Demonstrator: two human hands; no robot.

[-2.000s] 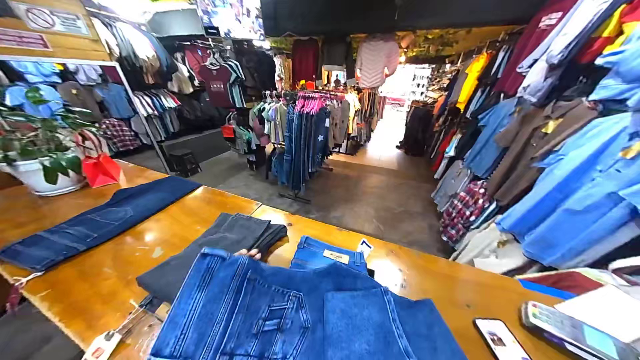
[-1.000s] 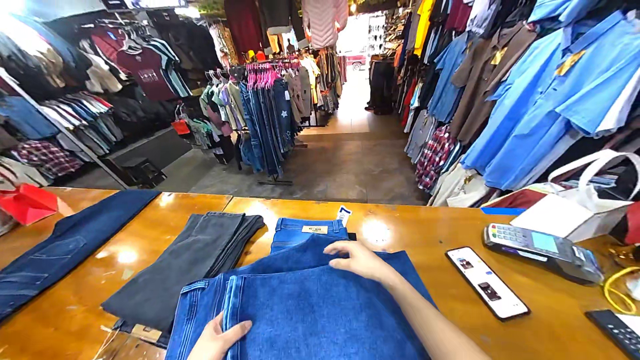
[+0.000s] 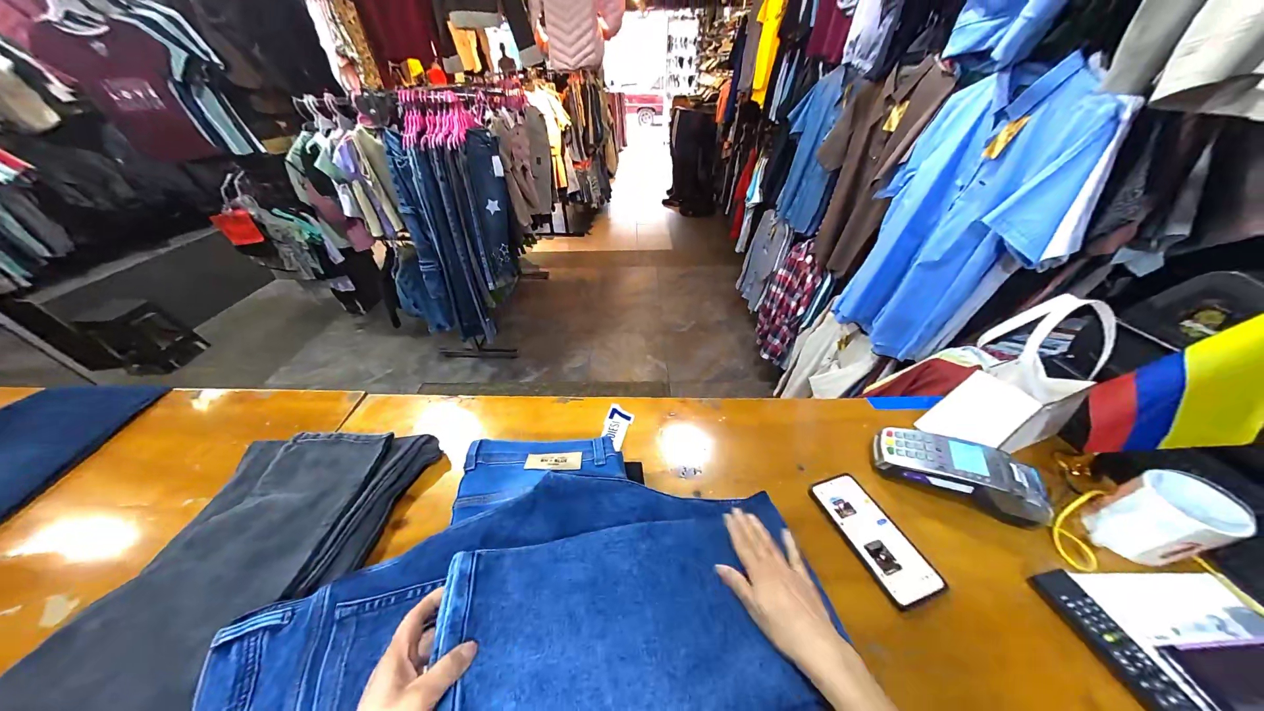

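A pair of blue jeans (image 3: 612,602), partly folded, lies in front of me on the varnished wooden counter (image 3: 721,444). My left hand (image 3: 420,652) grips the hemmed edge of a folded leg between thumb and fingers. Flat on the denim near its right edge rests my right hand (image 3: 780,588), fingers apart. Beyond and partly under these jeans is another blue pair (image 3: 494,484) with a waistband patch and a hanging tag (image 3: 617,425). Folded dark grey jeans (image 3: 217,553) lie to the left, and dark blue jeans (image 3: 69,434) at the far left.
On the right are a phone (image 3: 879,541), a card terminal (image 3: 963,474), a white mug (image 3: 1170,518), a yellow cord (image 3: 1066,533), a black remote control (image 3: 1106,637) and a white bag (image 3: 1027,395). Clothes racks, one with jeans (image 3: 444,227), stand beyond the counter.
My right hand has moved from the far top fold to the right side of the jeans. Two seconds ago a back pocket showed uppermost; a smooth folded leg now covers that area. The view has shifted right.
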